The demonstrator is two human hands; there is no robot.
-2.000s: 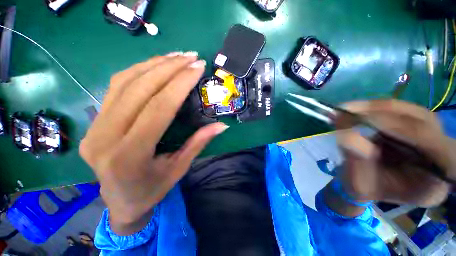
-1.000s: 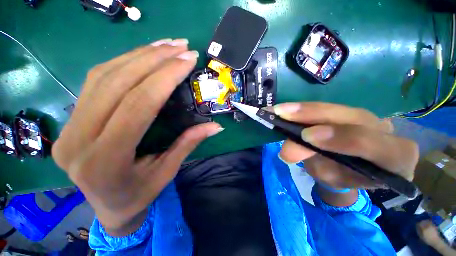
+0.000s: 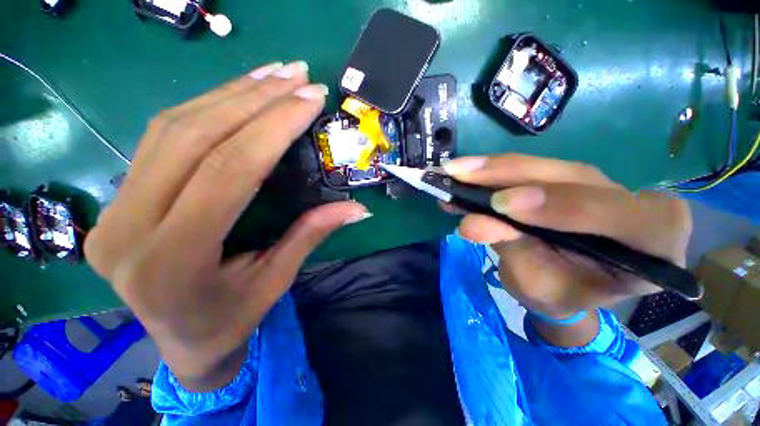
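An open smartwatch case (image 3: 340, 148) sits in the black holding fixture (image 3: 440, 116) with white lettering. The glossy black display screen (image 3: 392, 60) lies above it, joined by the orange-yellow flex cable (image 3: 371, 133). My right hand (image 3: 567, 225) holds the black-handled tweezers (image 3: 533, 231); their pale tips are together at the lower right inside of the case, near the cable's end. My left hand (image 3: 208, 200) is curved around the case's left side, thumb and fingers apart. Whether its hidden parts touch the fixture cannot be told.
Another open case (image 3: 533, 83) lies to the right on the green mat (image 3: 275, 33). A case with a white disc (image 3: 220, 25) on a lead lies at the upper left. Two cases (image 3: 55, 225) lie far left. A pale wire crosses the left; cables run at the right edge.
My right hand has come in from the right, and the tweezers' tips have closed and moved into the case. My left hand stays around the case. The view has shifted slightly.
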